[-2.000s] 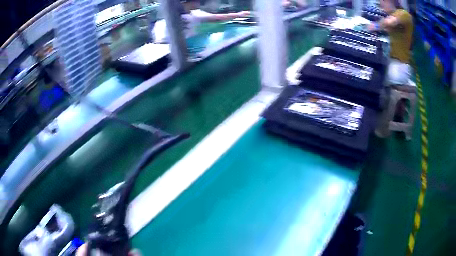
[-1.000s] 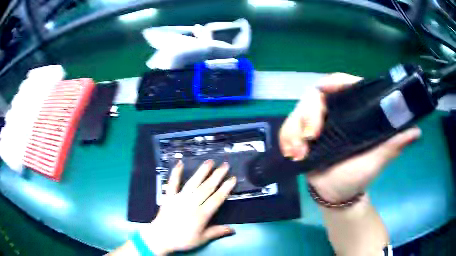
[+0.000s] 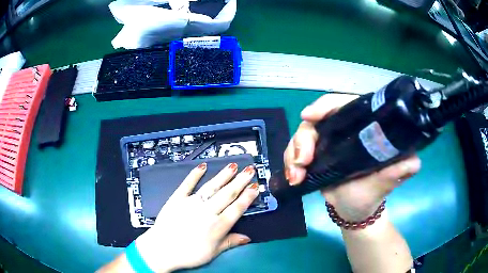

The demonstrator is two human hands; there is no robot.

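Observation:
The grey tablet housing (image 3: 192, 128) lies open on the black work mat (image 3: 115, 170). Inside it are a motherboard (image 3: 171, 149), a silver-white fan (image 3: 238, 150) at the upper right and a flat black battery pack (image 3: 163, 184) across the lower part. My left hand (image 3: 211, 213) lies flat on the battery with its fingers spread. My right hand (image 3: 342, 160) is wrapped around a thick black electric screwdriver (image 3: 348, 141). Its nose points down at the housing's right edge; the bit tip cannot be made out.
Behind the mat stand a black screw tray (image 3: 128, 72) and a blue screw bin (image 3: 205, 65), with a white bag (image 3: 155, 24) beyond. At left lie a red slotted tray (image 3: 18, 122) and another battery pack (image 3: 56, 106). A cable trails from the screwdriver's rear.
The view has swung from the line to the bench, then shifted slightly right. The screwdriver nose has moved from over the battery to the housing's right edge. My left hand stays on the battery.

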